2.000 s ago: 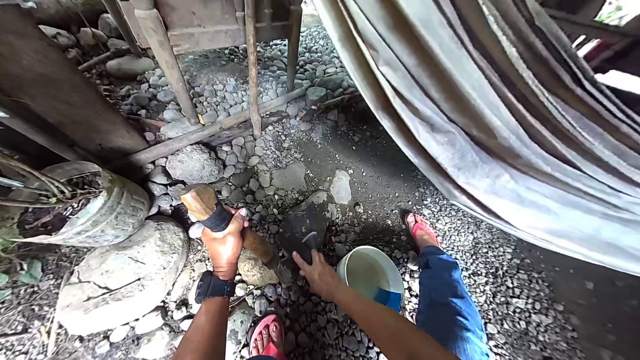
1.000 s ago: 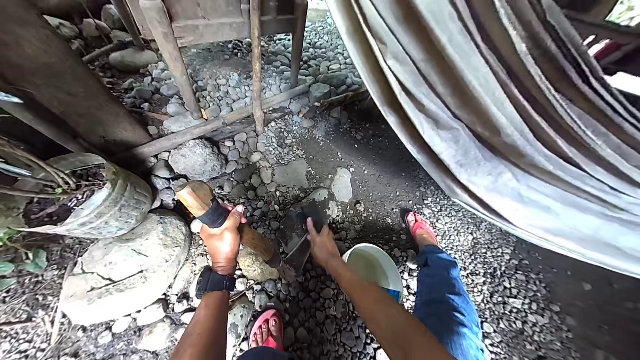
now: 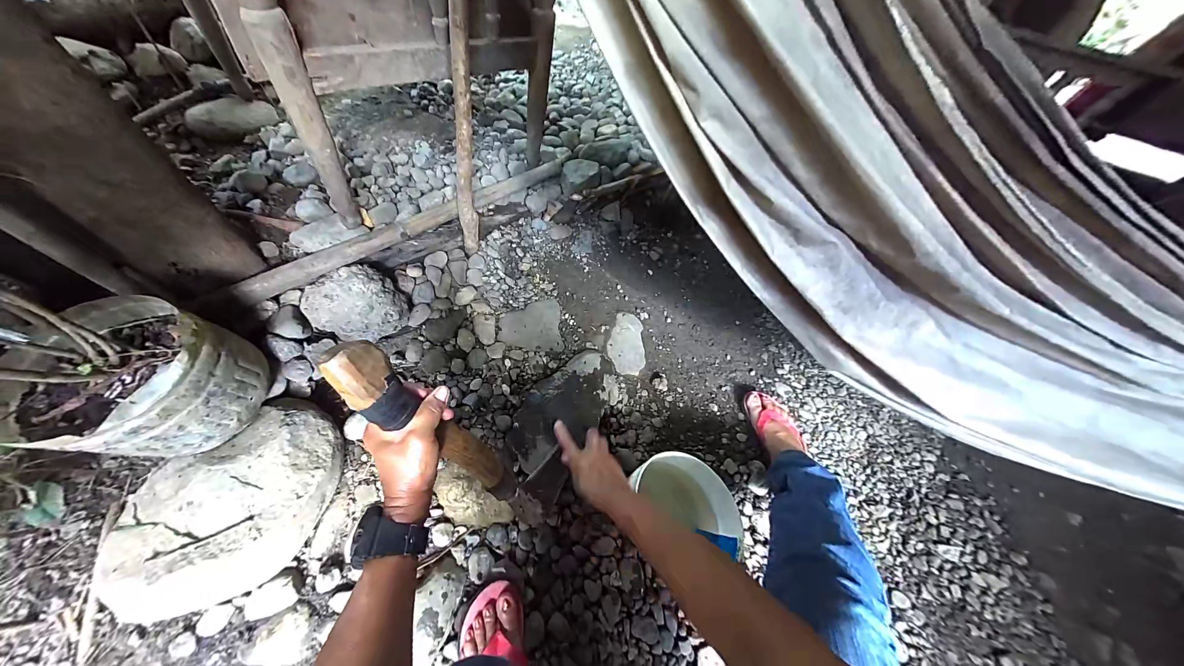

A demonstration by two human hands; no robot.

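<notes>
My left hand [image 3: 403,453] is closed around a thick wooden handle [image 3: 470,451] near its butt, where black wrapping goes round it. The handle slants down to the right to a dark metal blade [image 3: 548,474], perhaps a machete or similar tool. My right hand [image 3: 590,462] is beside the blade with fingers partly extended; whether it touches the metal is unclear. A dark flat stone [image 3: 555,412] lies just beyond the fingers. Right of my right hand stands a white bucket [image 3: 726,486] with cloudy liquid and something blue at its rim.
A pale hanging cloth, like a hammock [image 3: 860,250], fills the upper right. A broken plastic planter [image 3: 217,388] and a large flat rock [image 3: 222,518] are at left. A wooden pole [image 3: 388,239] crosses the pebbles near wooden furniture legs [image 3: 301,111]. My sandaled feet flank the bucket.
My right hand has shifted slightly along the blade area, its fingers now more spread. My left hand keeps its hold on the wooden handle.
</notes>
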